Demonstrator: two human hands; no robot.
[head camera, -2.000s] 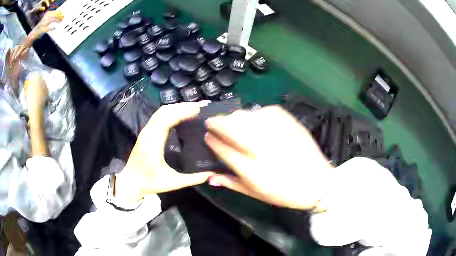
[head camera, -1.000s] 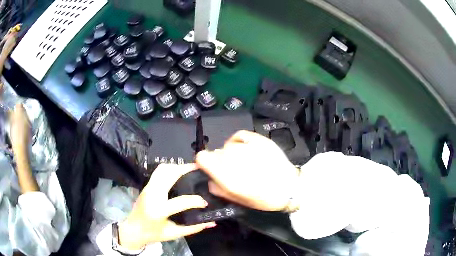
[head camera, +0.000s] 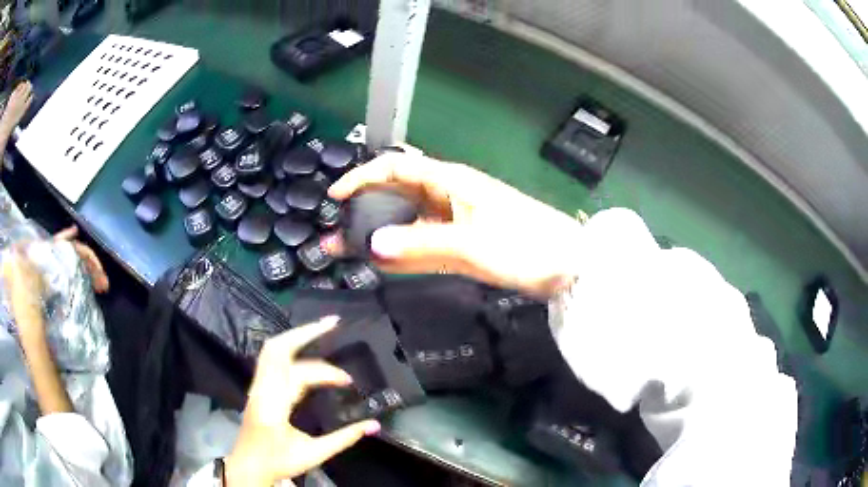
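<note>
My right hand (head camera: 428, 224) holds a black rounded device (head camera: 379, 217) between thumb and fingers, above the near edge of the device cluster (head camera: 252, 176). My left hand (head camera: 286, 404) is at a black insert tray (head camera: 354, 366) at the near bench edge, its thumb and fingers along the tray's left part. The tray has a dark cut-out and small white icons. Right beside it lies another black insert (head camera: 443, 333) with icons. The lower edge of the left hand's tray is partly hidden by my fingers.
A white perforated tray (head camera: 109, 105) lies far left. A grey post (head camera: 395, 76) stands behind the devices. Open black boxes (head camera: 582, 143) are spaced along the far side. A crumpled black bag (head camera: 228, 300) lies left. A neighbour's hands (head camera: 33, 295) show at left.
My right hand has moved up and away from the left hand and now holds a device. The view has shifted, and my left hand's fingers have spread at the insert tray.
</note>
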